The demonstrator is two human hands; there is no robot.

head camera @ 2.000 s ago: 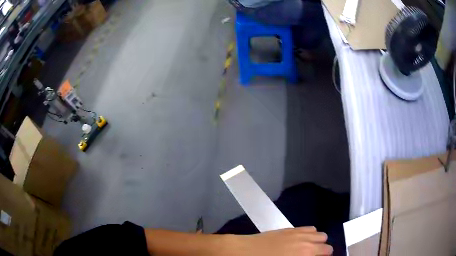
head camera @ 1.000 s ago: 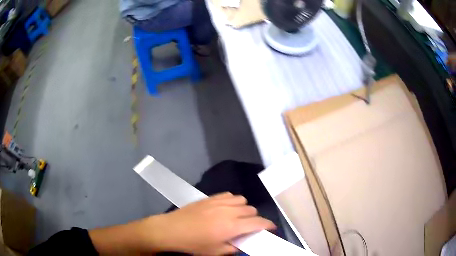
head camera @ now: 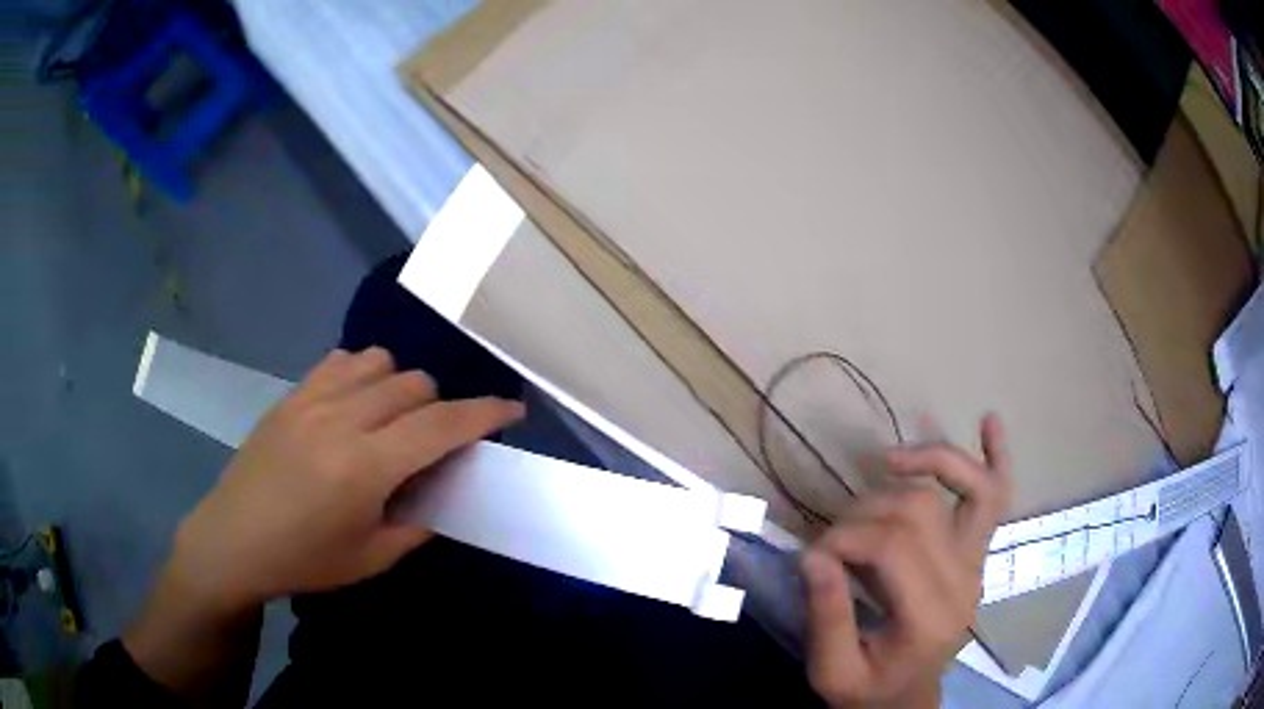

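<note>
My left hand [head camera: 326, 478] grips a long flat white-silver arm [head camera: 568, 519] around its middle. The arm's plain end points left over the floor. Its notched end with two lugs points right. My right hand [head camera: 901, 575] is just right of the notch, fingers partly curled and spread; whether it pinches anything is unclear. A thin dark wire [head camera: 836, 356] loops on the cardboard and runs down behind its fingers. A blurred dark grey area shows between the notch and the right thumb.
Stacked cardboard sheets [head camera: 832, 180] cover the bench, with a white sheet corner [head camera: 464, 243] under them. A brown cardboard piece [head camera: 1185, 277] is at the right. A white strip with a grid pattern [head camera: 1060, 547] lies beyond my right hand, near white wrinkled cover [head camera: 1157, 623]. A blue stool [head camera: 173, 97] stands upper left.
The view has swung right over the cardboard. My right hand has come into view. The arm's notched end now shows, and my left hand still holds the arm.
</note>
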